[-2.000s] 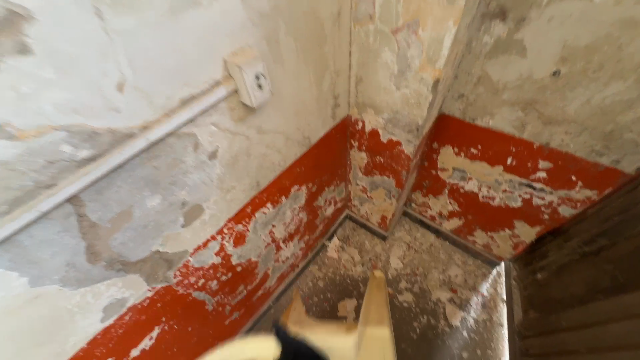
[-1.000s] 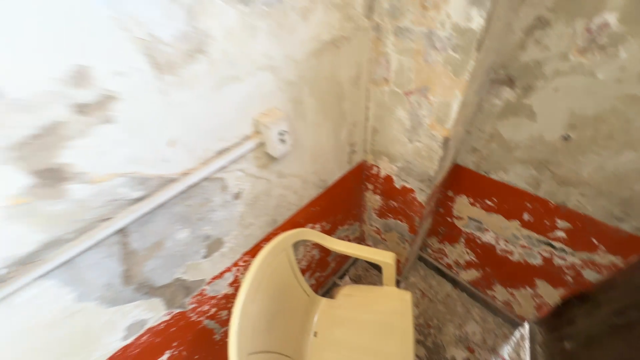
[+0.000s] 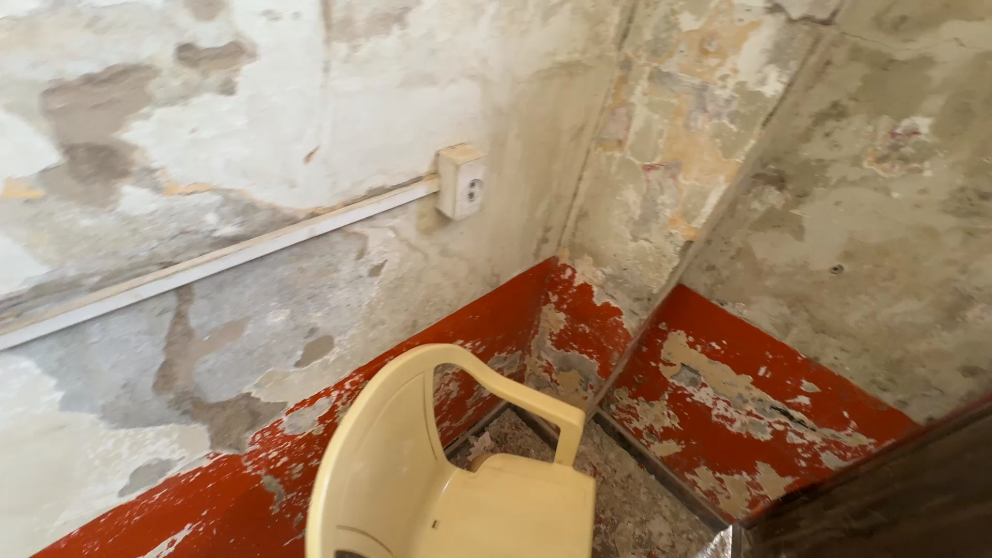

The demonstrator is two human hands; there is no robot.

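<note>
Neither my left hand nor my right hand shows in the head view. At the bottom centre stands a pale yellow plastic armchair (image 3: 511,504), its curved back to the left and one armrest on the far side; its lower part is cut off by the frame edge. Behind it, a white power socket box (image 3: 462,182) is fixed to the peeling wall (image 3: 395,116), with a white cable trunking (image 3: 232,260) running from it down to the left.
A worn red painted band (image 3: 496,310) runs along the foot of the walls into the corner. Paint flakes and debris litter the floor (image 3: 635,496). A dark brown wooden surface (image 3: 883,496) fills the lower right corner, and a small hole (image 3: 836,269) marks the right wall.
Two seconds ago only part of a pale yellow object showed at the bottom edge; the chair's back, armrest and seat are now in view. No hand is visible in the earlier frames.
</note>
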